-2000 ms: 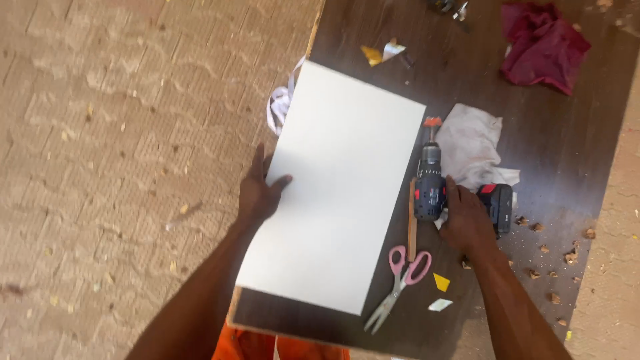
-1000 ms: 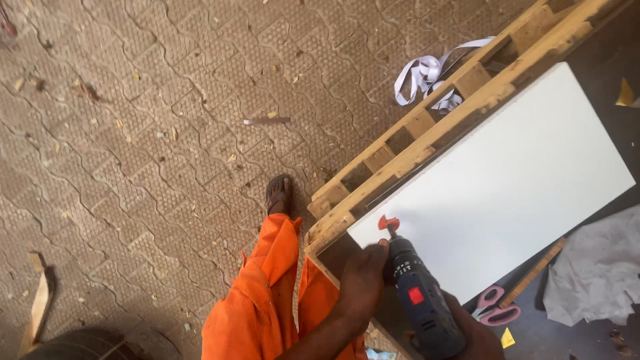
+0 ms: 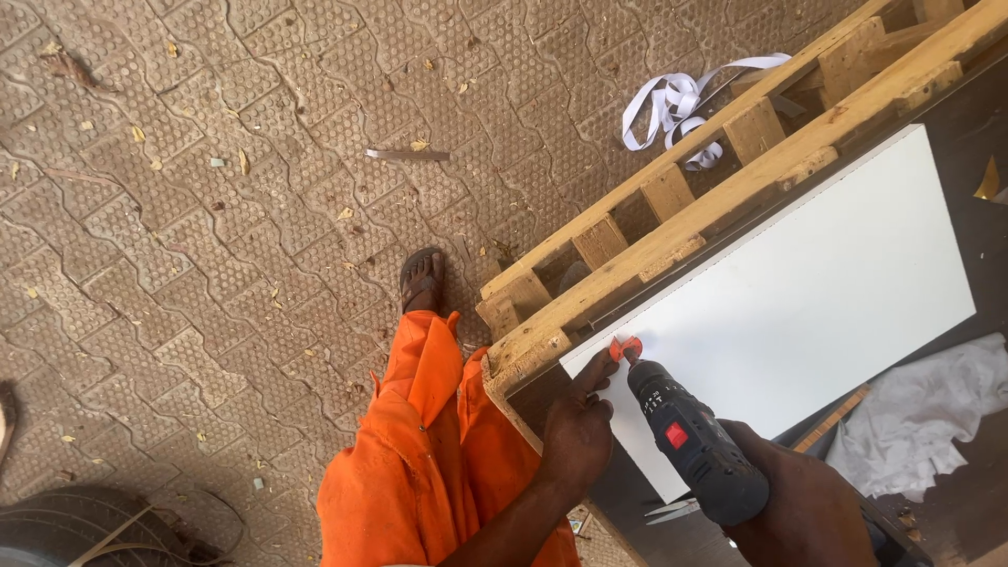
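Observation:
My right hand (image 3: 803, 496) grips a black cordless drill (image 3: 697, 449), which points toward the near left corner of a white rectangular board (image 3: 811, 283). A red-orange boring bit (image 3: 628, 348) in its chuck is over the board close to that corner; whether it touches the surface cannot be told. My left hand (image 3: 579, 433) is at the board's corner, with its fingertips beside the bit and no object seen in it. Scissor blades (image 3: 673, 510) show partly under the drill.
The dark tabletop (image 3: 646, 488) rests against a wooden pallet frame (image 3: 669, 193). White ribbon (image 3: 673, 102) hangs at the pallet's outer side. A grey-white cloth (image 3: 913, 417) and a wooden strip (image 3: 835, 417) lie right of the board. A tyre (image 3: 79, 524) sits on the paving at lower left.
The drill lay on the table two seconds ago; my right hand now holds it over the board. My left hand has gone from the board's long edge to its corner. The view has turned.

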